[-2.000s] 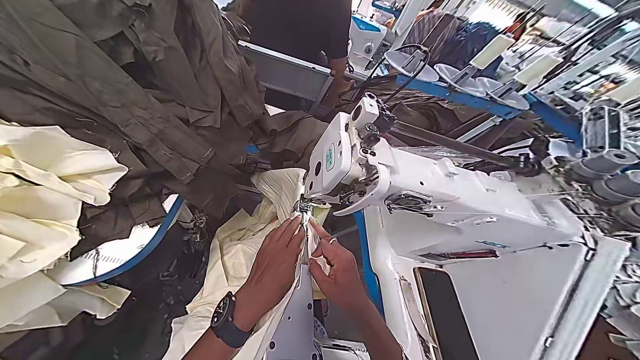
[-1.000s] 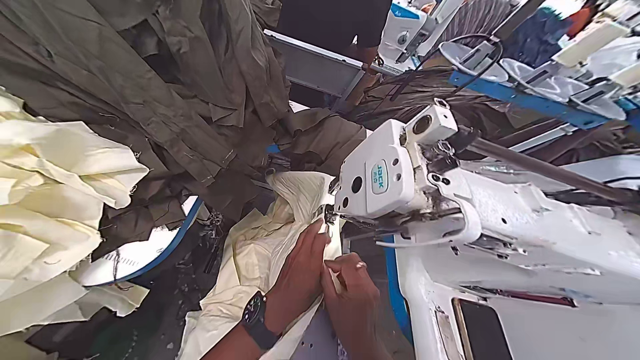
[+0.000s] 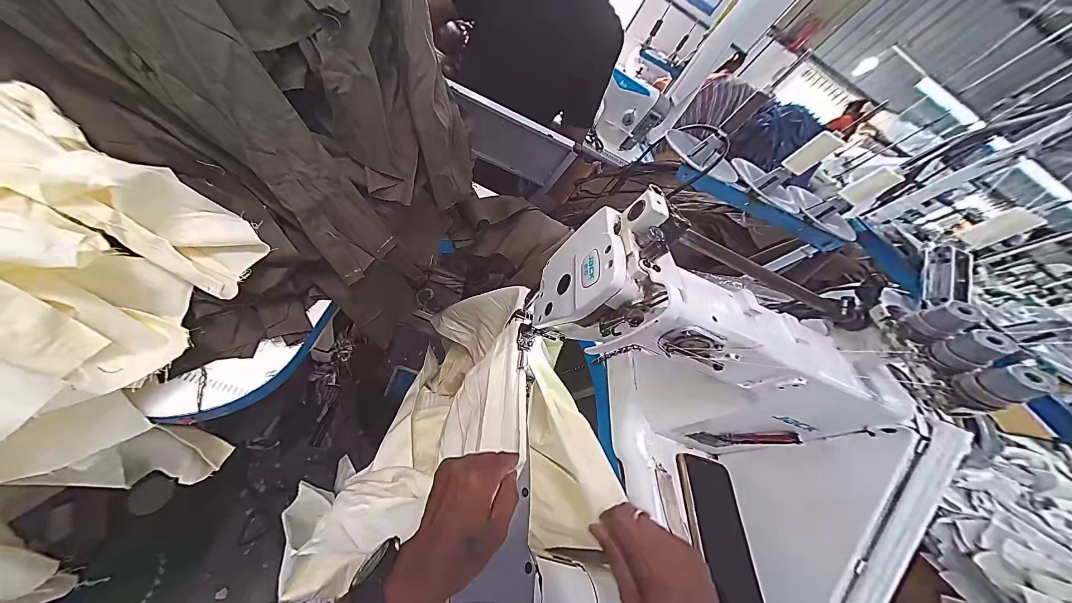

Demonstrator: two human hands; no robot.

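Note:
A white Jack industrial sewing machine (image 3: pixel 586 268) stands at the centre, its presser foot (image 3: pixel 526 335) down at the near end of the head. Cream fabric (image 3: pixel 477 402) runs from beneath the needle area toward me, spread to both sides of the narrow grey machine arm (image 3: pixel 523 536). My left hand (image 3: pixel 469 511), with a dark watch at the wrist, grips the cream fabric left of that arm. To the right, my right hand (image 3: pixel 645 544) pinches the edge of another cream section. The fingertips of both hands are partly hidden.
Cream pieces (image 3: pixel 100 285) are heaped at the left, beside dark olive fabric (image 3: pixel 276 126). A phone (image 3: pixel 718 528) lies on the machine's white body. Thread cones (image 3: pixel 997 368) are at the right. Beyond the machine is a person in dark clothing (image 3: pixel 536 59), near a metal tray (image 3: pixel 519 134).
Both hands have moved back from the needle area toward me and lie farther apart. The cream fabric is now stretched out between the presser foot and the hands.

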